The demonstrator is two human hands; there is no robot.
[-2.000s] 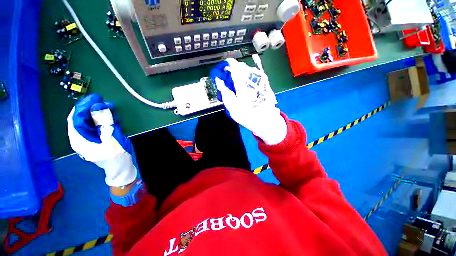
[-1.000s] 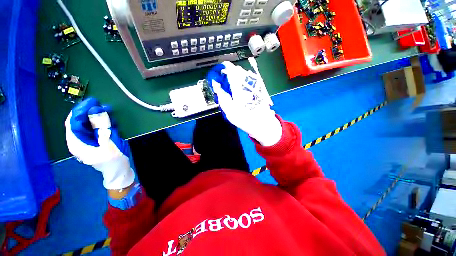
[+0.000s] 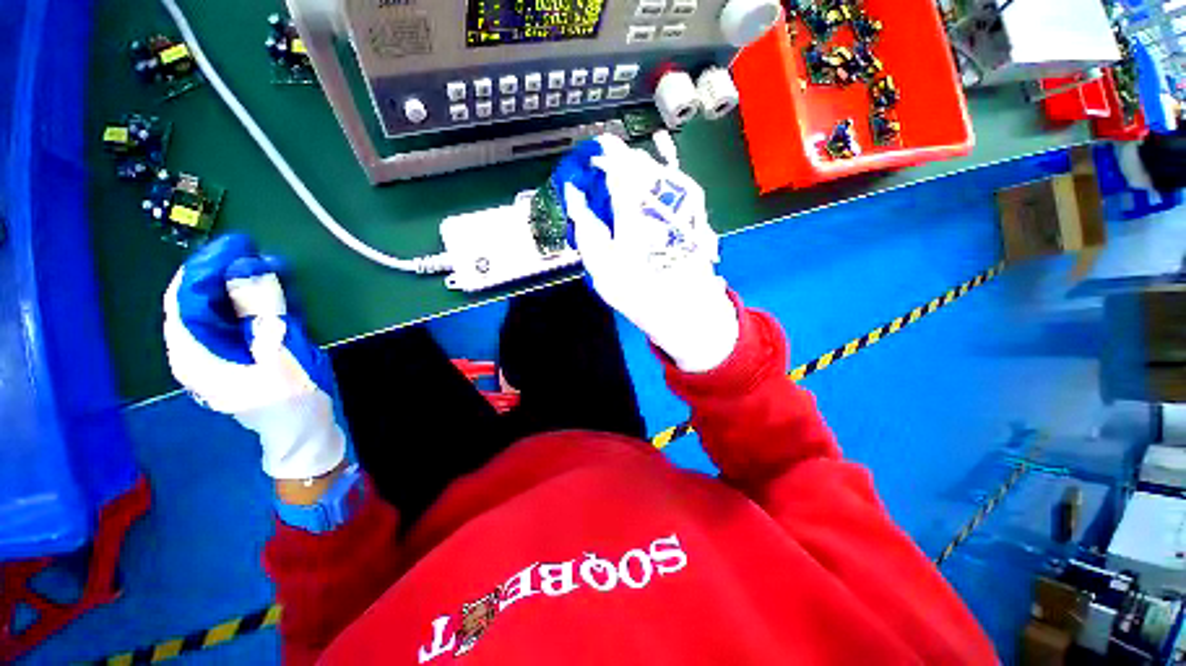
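Observation:
My right hand, in a white glove with blue fingers, holds a green charger circuit board on edge at the white power strip, by the bench's front edge. The glove hides most of the board and the strip's right part. A pale cable end shows just beyond the hand. My left hand, gloved the same way, is curled at the bench edge on the left; whether anything is inside it cannot be seen. The electronic load stands behind the strip with yellow digits on its screen.
A red-orange tray with boards stands right of the load's two terminals. Several loose boards lie on the green mat at left, beside a blue tray. A thick white cord curves to the strip. A cardboard box is at right.
The camera view has shifted slightly. Both hands stay in nearly the same places, with the board still at the power strip.

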